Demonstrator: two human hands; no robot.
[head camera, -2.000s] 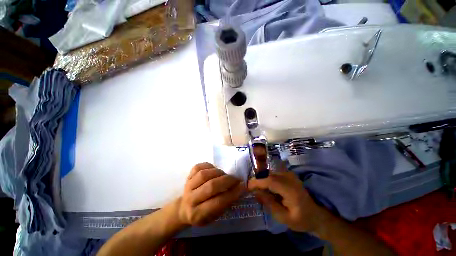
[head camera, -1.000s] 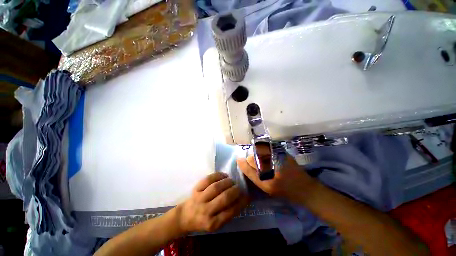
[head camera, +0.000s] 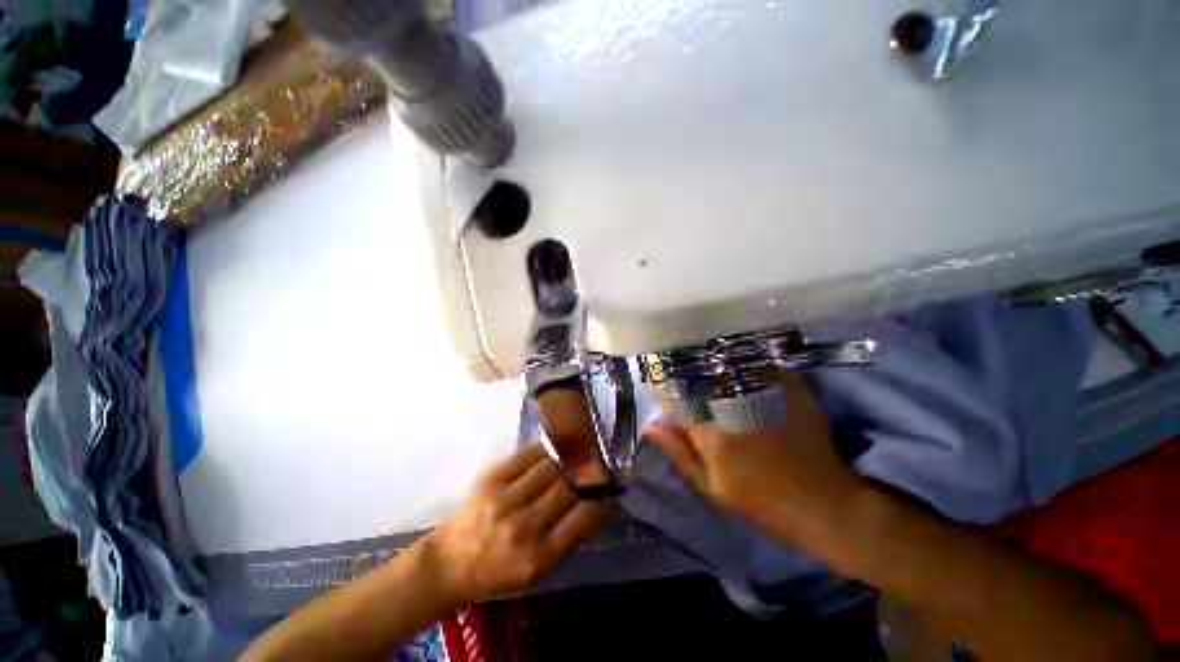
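Observation:
My left hand (head camera: 511, 524) is closed on the edge of a grey-blue garment piece (head camera: 686, 517), just below the chrome loop (head camera: 621, 420) on the machine head's end. My right hand (head camera: 757, 453) is on the same cloth, to the right of the loop; its fingertips are partly hidden by the machine parts. The cloth hangs over the table's front edge between my hands and gathers to the right behind my right wrist. The white machine head (head camera: 776, 168) covers the upper right. The needle and presser foot are hidden.
Stacked grey-blue cut pieces (head camera: 117, 401) lie at the left of the white table (head camera: 311, 349). A brown wrapped block (head camera: 252, 123) is behind. A grey ruler strip (head camera: 324, 569) runs along the front edge. A grey ribbed knob (head camera: 453, 97) sticks up from the head. Small dark snips (head camera: 1126, 332) lie right.
The view has moved closer to the machine head. My left hand has come up beside the chrome loop. My right hand has shifted right of the loop, and more cloth shows between the hands.

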